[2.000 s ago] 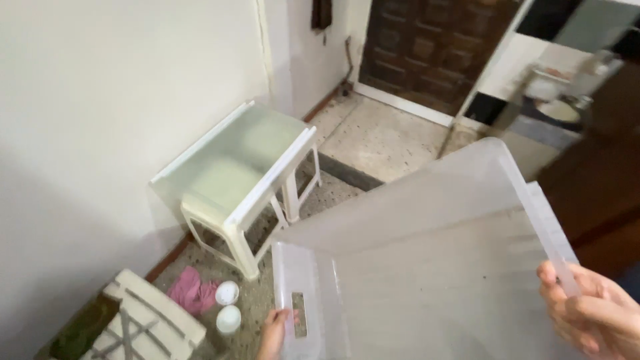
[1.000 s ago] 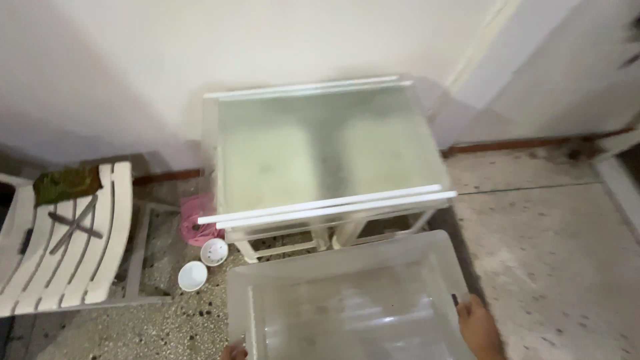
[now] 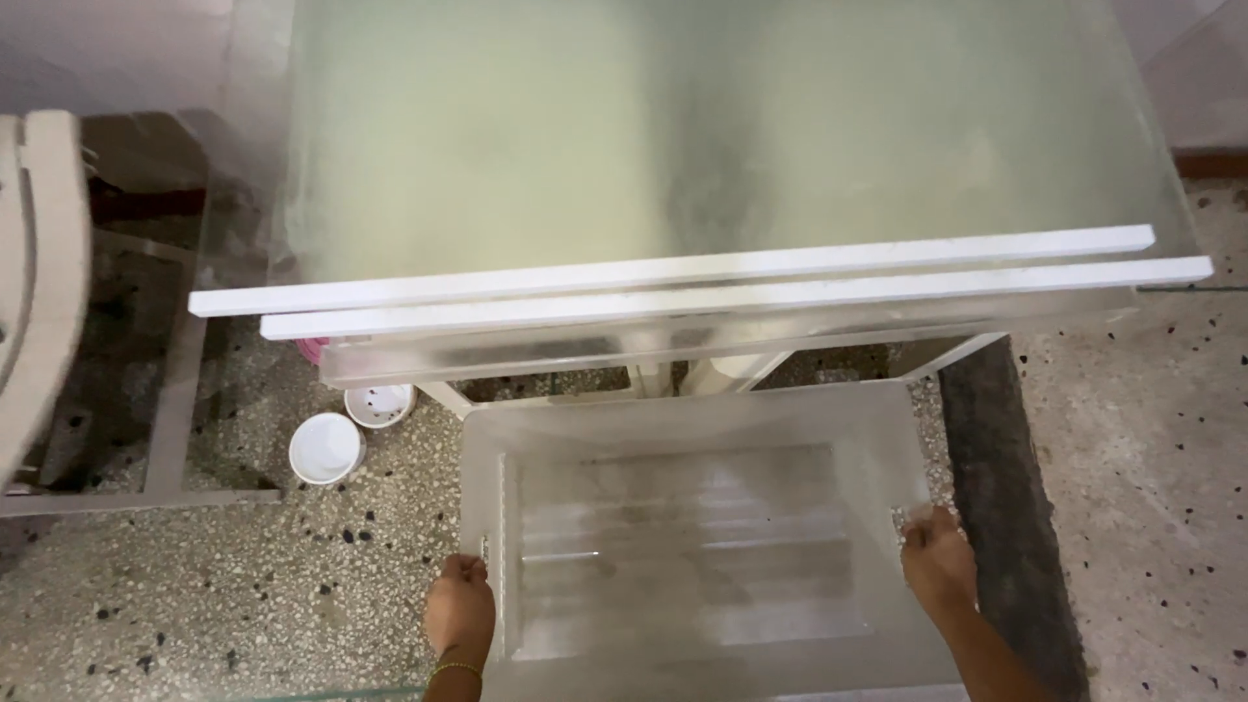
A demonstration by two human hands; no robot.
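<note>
A translucent plastic bin (image 3: 682, 556), its inside facing up, is held low in front of me. At its left side my left hand (image 3: 461, 604), with a thin beaded bracelet at the wrist, grips the edge by the handle slot. My right hand (image 3: 938, 565) is closed on the slot at the opposite side. Just beyond the bin stands a pale plastic stand with a translucent top (image 3: 721, 146). Two white strips (image 3: 682, 273) run along the near edge of that top. The far edge of the stand is out of view.
Two round white bowls, one nearer (image 3: 327, 448) and one farther (image 3: 380, 403), sit on the speckled floor (image 3: 224, 604) left of the bin. Part of a pink thing (image 3: 312, 349) shows behind them. A slatted off-white chair (image 3: 58, 263) is at the left. A dark floor strip (image 3: 1009, 517) runs at right.
The bin, tilted up at my right two seconds ago, is now low in front of the stand with its inside facing up. Both hands still hold it. The view has swung left and moved closer.
</note>
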